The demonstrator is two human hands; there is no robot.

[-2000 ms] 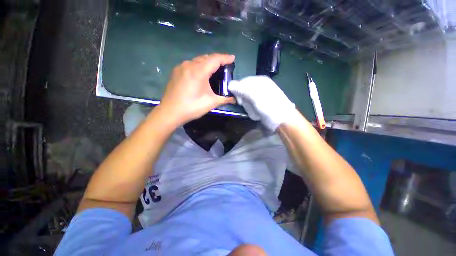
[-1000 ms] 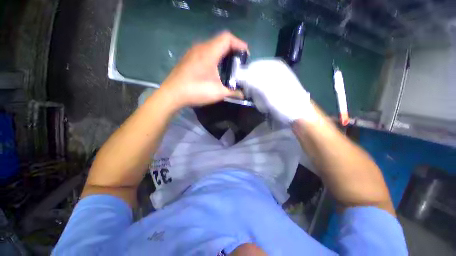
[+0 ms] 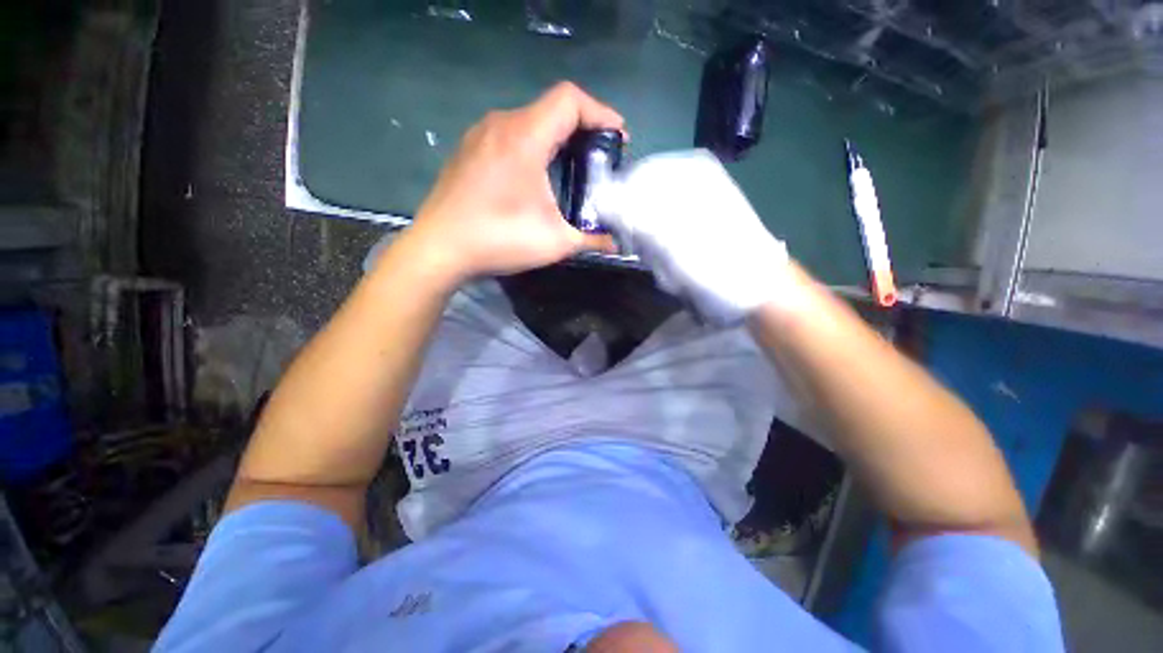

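My bare left hand (image 3: 506, 191) holds a glossy black moulded part (image 3: 593, 179) between thumb and fingers, over the front edge of the green-topped bench (image 3: 383, 121). My right hand (image 3: 702, 230), in a white glove and a little blurred, touches the right side of that part with its fingertips. What its fingers hold there, if anything, is hidden. A second black part (image 3: 733, 100) lies on the green top beyond my right hand. A trimming knife (image 3: 870, 223) with a white handle, orange-red end and dark tip lies on the green top at the right.
Clear trays (image 3: 912, 38) show at the far right of the bench. A pale panel (image 3: 1103, 191) and blue machinery (image 3: 982, 396) are at the right. The bench has a raised metal edge (image 3: 293, 153) at the left. A blue object (image 3: 32, 389) is at the far left.
The view has shifted, so the bench things sit further right and a little higher than at first. Both hands stay at the same black part. Nothing was let go.
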